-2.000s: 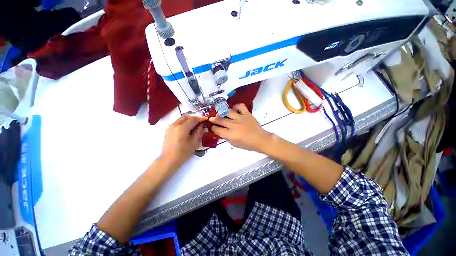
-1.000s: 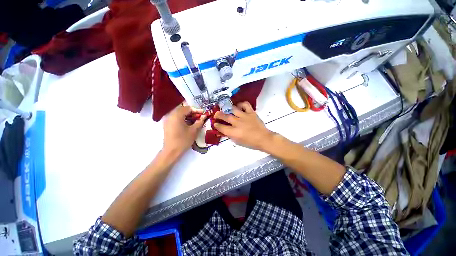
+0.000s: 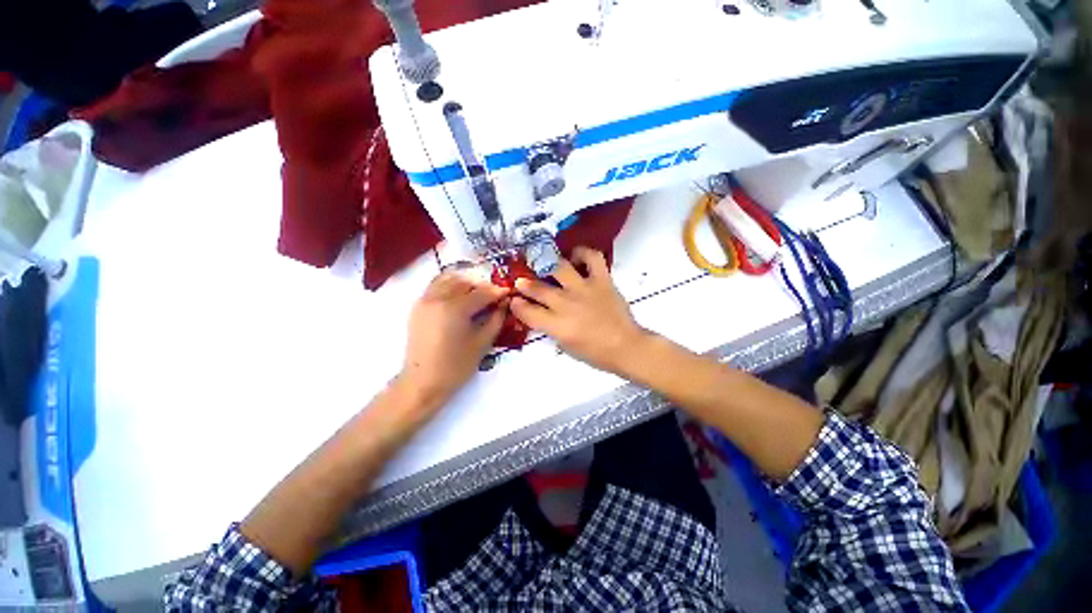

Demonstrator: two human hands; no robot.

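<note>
A small dark red garment part (image 3: 513, 332) lies at the needle area under the left end of the white sewing machine (image 3: 647, 126). My left hand (image 3: 453, 333) pinches its left side with thumb and fingertips. My right hand (image 3: 583, 314) holds its right side, fingertips close to my left ones, just in front of the presser foot, which is partly hidden. A larger dark red garment (image 3: 323, 192) lies left of and behind the machine head, and some of the red fabric shows under the arm on the right.
Scissors with yellow and red handles (image 3: 709, 236) lie under the machine arm. Dark cord loops (image 3: 823, 287) hang over the table edge beside them. Khaki cloth (image 3: 976, 395) is heaped at right over a blue bin (image 3: 1012, 575). A second machine (image 3: 72, 383) stands at left.
Compared with one second ago, my left hand has moved slightly right, closer to my right hand, and its fingertips have closed in on the small red part. The larger red garment lies much the same.
</note>
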